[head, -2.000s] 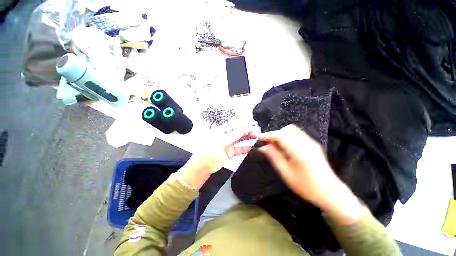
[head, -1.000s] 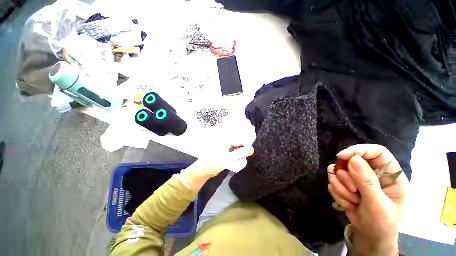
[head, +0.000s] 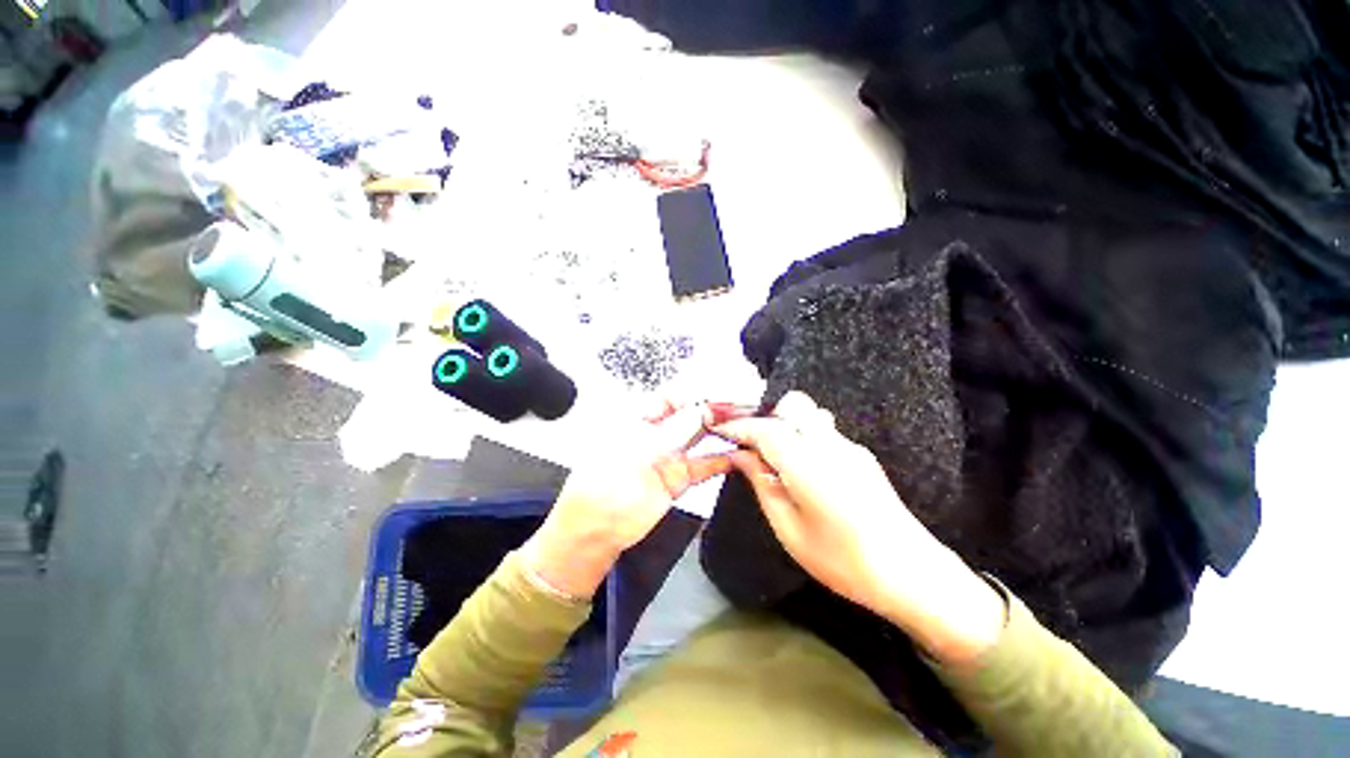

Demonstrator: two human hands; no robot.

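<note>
A dark garment (head: 874, 348) with a speckled charcoal fleecy part lies over my lap and the table. My left hand (head: 640, 477) is at the garment's left edge, its fingertips pinched together over the white table. My right hand (head: 837, 504) lies over the fleecy part, its fingertips meeting those of my left hand. A reddish bit shows at the meeting fingertips. What they pinch is too small to tell; no needle or thread can be made out.
A pile of tiny dark pieces (head: 646, 357), a phone (head: 694, 242), a red-handled tool (head: 677, 170), three black thread cones (head: 504, 363) and a teal bottle (head: 274, 289) lie on the white table (head: 807, 133). A blue basket (head: 382, 600) with black cloth stands lower left.
My right hand, which was apart at the right with a pointed metal tool showing in it, is back at my left fingertips. The metal tool no longer shows.
</note>
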